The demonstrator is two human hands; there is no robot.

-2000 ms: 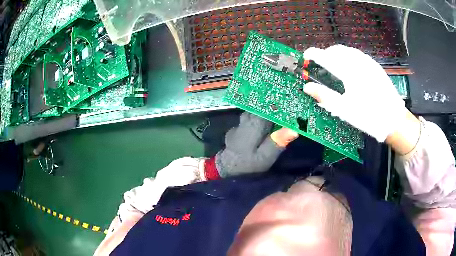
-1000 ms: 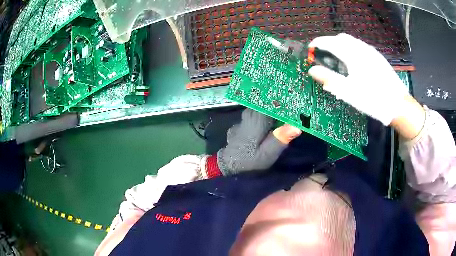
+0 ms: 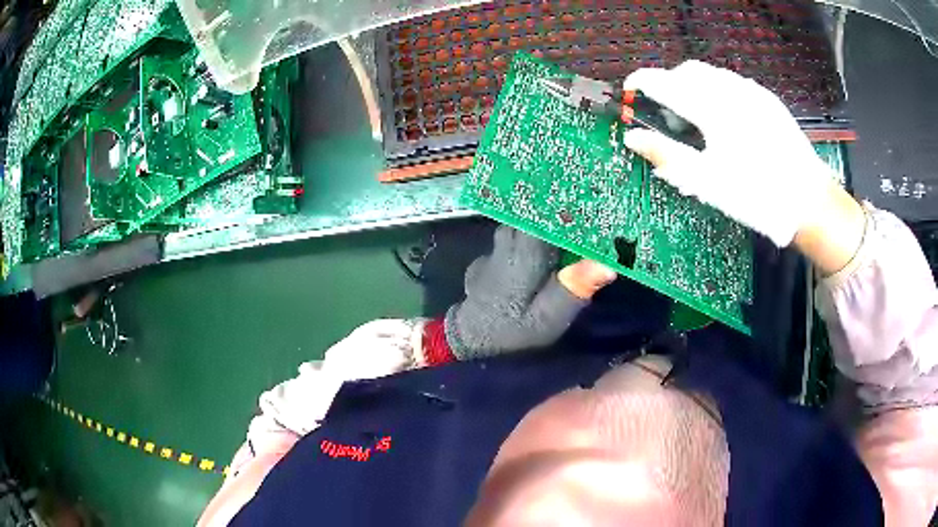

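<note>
A green circuit board (image 3: 576,185) is held tilted in the air, its side with dense silvery dots facing up. My left hand (image 3: 519,293), in a grey fingerless glove with a red cuff, grips the board's lower edge from below; the thumb shows at the edge and the other fingers are hidden under the board. My right hand (image 3: 730,149), in a white glove, holds diagonal cutters (image 3: 597,95) with black and red-orange handles. The cutters' silvery jaws point left over the board's upper left part. Whether the tips touch it I cannot tell.
Stacked green boards (image 3: 175,144) lie on the bench at left. A reddish-brown perforated tray (image 3: 442,88) is behind the held board. A cloudy clear plastic shield (image 3: 267,36) hangs over the top. A black surface (image 3: 895,124) is at right. Part of a head (image 3: 617,443) is at the bottom.
Compared with two seconds ago, my right hand and the cutters are farther up the board, near its upper edge. Since one second ago they have shifted slightly left. My left hand keeps its grip.
</note>
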